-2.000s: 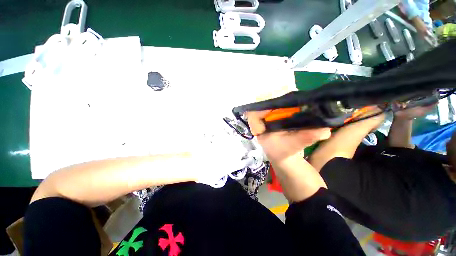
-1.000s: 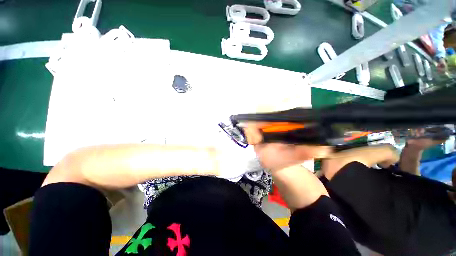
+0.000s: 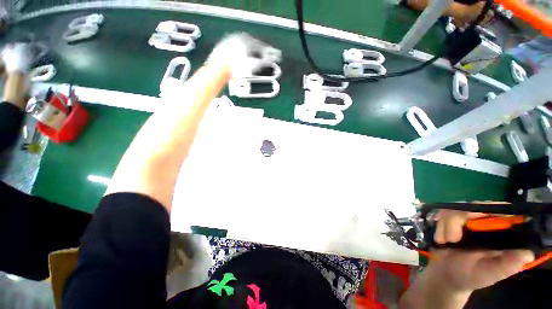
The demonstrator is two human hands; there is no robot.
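Observation:
My left hand [image 3: 233,53], in a white glove and blurred, is stretched out over the green belt at a group of white plastic housings [image 3: 257,87]. Its fingers blend with a blurred housing, so I cannot tell whether it grips one. My right hand [image 3: 463,253] holds the black and orange power screwdriver [image 3: 496,232] over the right edge of the white board [image 3: 290,193]. The tool's metal tip end [image 3: 404,229] points left. A small dark clump [image 3: 267,148] lies on the board.
More housings [image 3: 324,99] lie in rows along the belt. A slanted metal post [image 3: 484,111] rises at the right. A black cable [image 3: 308,54] hangs over the belt. A red bin [image 3: 63,121] and another person's gloved hand [image 3: 15,57] are at the left.
My left hand has moved from the board's front edge up and out over the belt. My right hand and the screwdriver have shifted right and lower in view. The view has turned left.

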